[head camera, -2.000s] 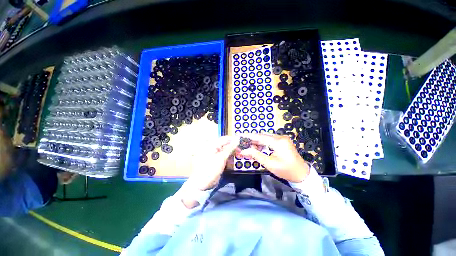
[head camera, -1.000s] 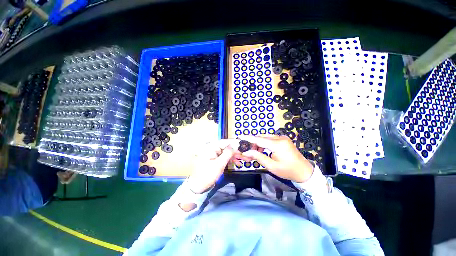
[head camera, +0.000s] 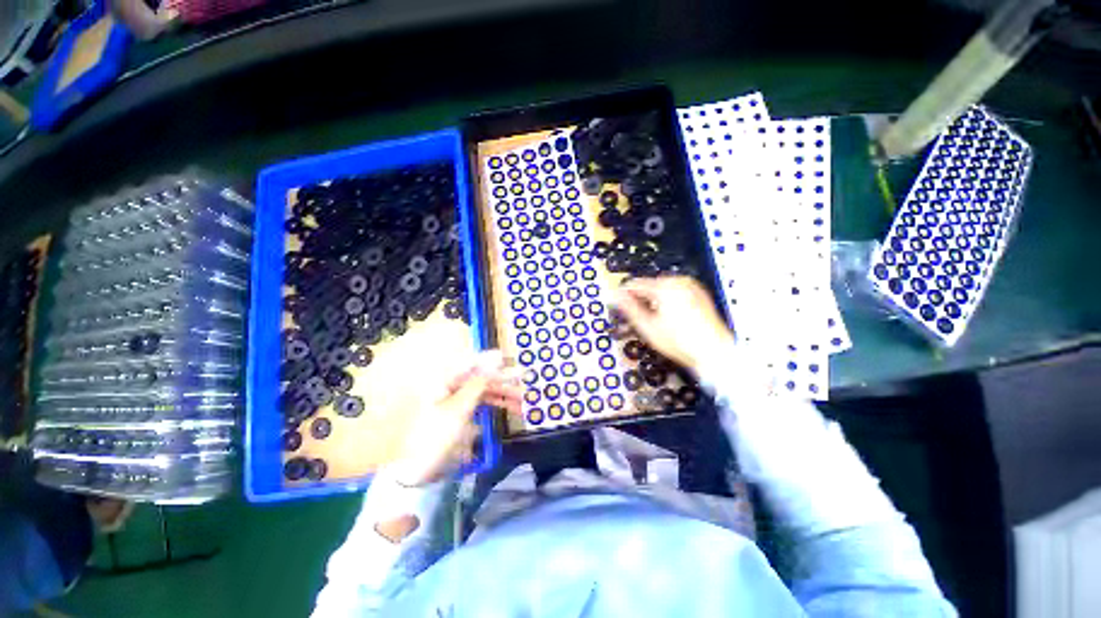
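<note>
The adhesive sheet (head camera: 558, 284) with rows of dark rings lies in the left part of the black tray (head camera: 697, 229). Loose small round black parts (head camera: 640, 229) lie to its right. My left hand (head camera: 459, 408) is over the rims between the two trays, its fingertips by the sheet's lower left; whether it holds a part is not visible. My right hand (head camera: 676, 320) is over the black tray, its fingertips pinched at the sheet's right edge, beside the loose parts. Blur hides whether anything is between them.
The blue tray (head camera: 263, 326) with more black parts stands left of the black tray. Stacked clear trays (head camera: 151, 326) are farther left. White sheets (head camera: 785, 229) overlap at the right; a sheet stack with bold rings (head camera: 954, 223) lies far right. A coworker's hand (head camera: 111, 513) shows lower left.
My hands were together around a small round black part; they are now apart, the right over the loose parts, the left lower left. The view has shifted and tilted, moving the trays left.
</note>
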